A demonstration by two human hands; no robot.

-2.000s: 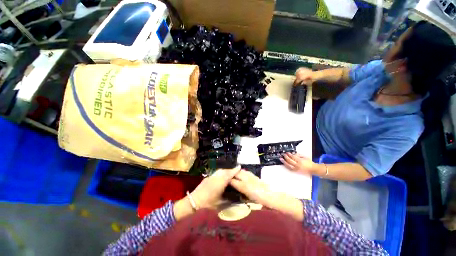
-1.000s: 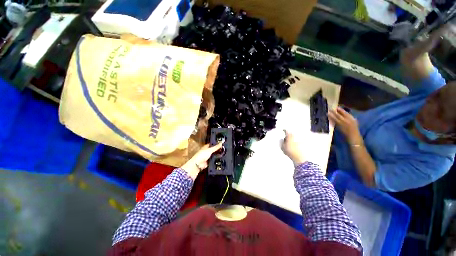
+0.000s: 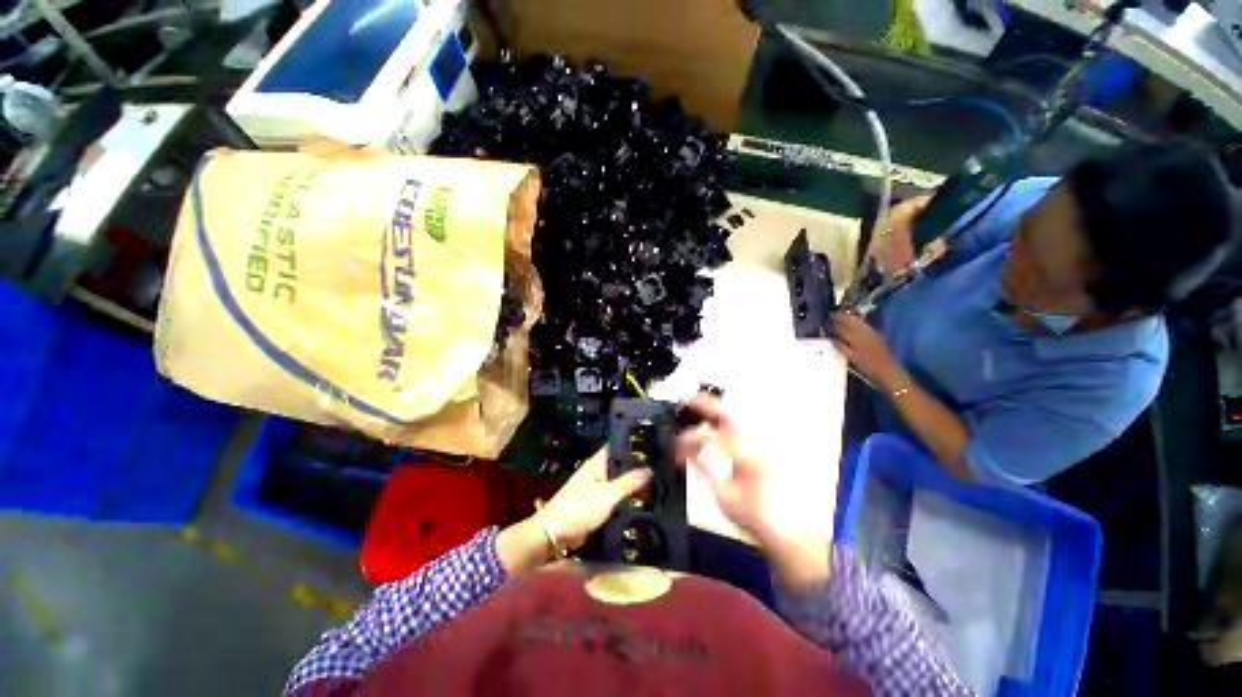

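A black socket housing point(image 3: 638, 443) with round openings stands lengthwise in front of my chest, over the near edge of the white work board point(image 3: 783, 477). My left hand point(image 3: 588, 498) grips it from its left side. My right hand point(image 3: 722, 463) is blurred beside its upper right edge, fingers spread. I cannot tell whether my right hand holds a small part. A large heap of small black socket inserts point(image 3: 620, 204) lies beyond the housing. A thin yellow strand shows at the housing's top end.
A kraft paper sack point(image 3: 327, 286) lies left of the heap, with a white box point(image 3: 354, 82) behind it. A coworker in blue holds a tool over another housing point(image 3: 809, 283). A blue crate point(image 3: 1083, 572) is at right, a red stool point(image 3: 422, 524) at lower left.
My left hand and the housing have moved right and nearer my body. My right hand has come back from the board to the housing. The coworker has brought a tool down to the other housing.
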